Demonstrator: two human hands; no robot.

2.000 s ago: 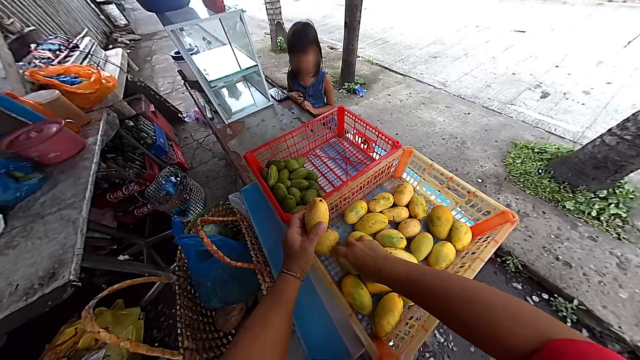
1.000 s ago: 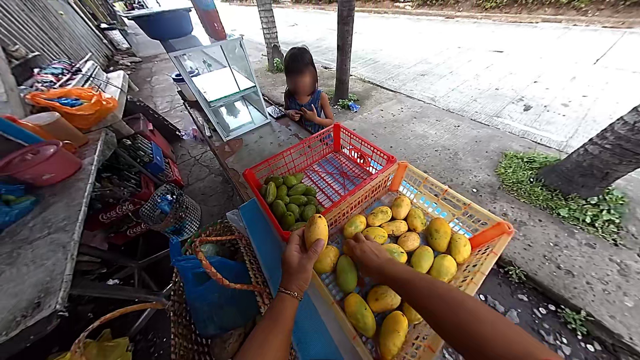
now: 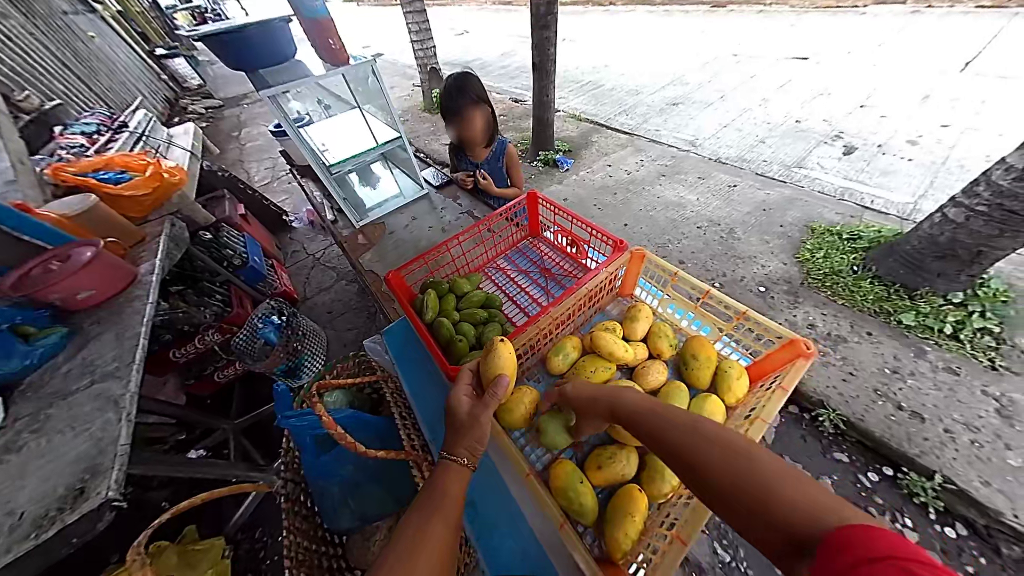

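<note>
My left hand [image 3: 472, 412] holds a yellow mango [image 3: 498, 366] upright over the near left edge of a yellow plastic crate [image 3: 704, 300]. Inside that crate my right hand [image 3: 582, 406] has its fingers on a greenish mango [image 3: 554, 430]; the fingertips are partly hidden. Several yellow mangoes [image 3: 610, 466] lie around it on the crate's slatted floor. Against the crate's far left side stands a red plastic crate [image 3: 534, 210], with small green fruits [image 3: 472, 316] heaped in its left part.
A person [image 3: 484, 152] stands behind the red crate, beside a glass display case [image 3: 352, 136]. Woven baskets [image 3: 292, 488], one with a blue plastic bag [image 3: 352, 460], are at lower left. A concrete counter [image 3: 72, 400] runs along the left; a tree trunk [image 3: 952, 232] leans at right.
The greenish mango lay left of my right hand a second ago; now my right fingers are on it, lower and to the left of where they were. My left hand keeps its yellow mango.
</note>
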